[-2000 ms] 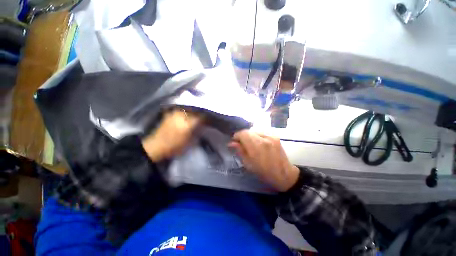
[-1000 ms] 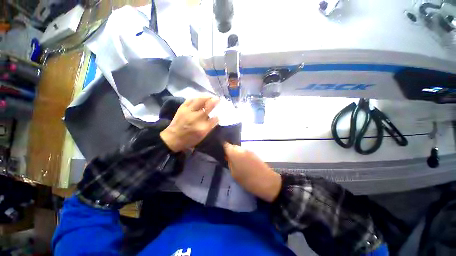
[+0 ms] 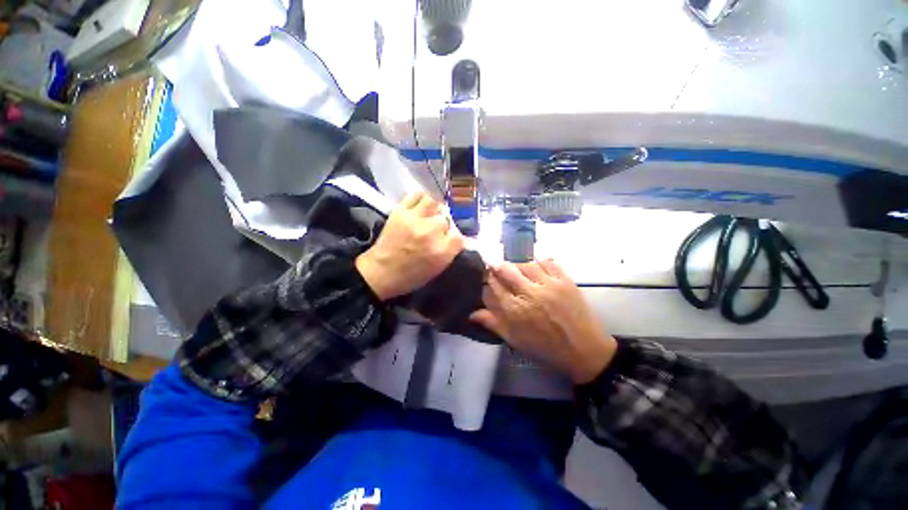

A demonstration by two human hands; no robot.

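Observation:
My left hand (image 3: pixel 413 247) holds the dark grey cloth (image 3: pixel 453 296) just left of the needle area (image 3: pixel 483 239), which is washed out by lamp glare. My right hand (image 3: pixel 543 311) lies on the right edge of the same dark piece, its thumb and fingers gripping that edge. A light grey panel (image 3: pixel 438 374) with a dark strip hangs below, over the table's front edge. The larger heap of dark panels (image 3: pixel 174 234) and pale cloth (image 3: pixel 289 75) lies left of my left hand. Whether the needle is in the cloth is hidden.
The white sewing machine head (image 3: pixel 697 139) with a blue stripe spans the back. Dark green-black scissors (image 3: pixel 732 269) lie on the white table right of the needle. A worn brown wooden surface (image 3: pixel 95 229) is at the left. A grey ruled edge (image 3: pixel 687 364) runs along the front.
My right hand has moved from below the dark piece to its right edge, with fingers spread nearer the needle. My left hand has moved slightly right. The light panel below has shifted slightly.

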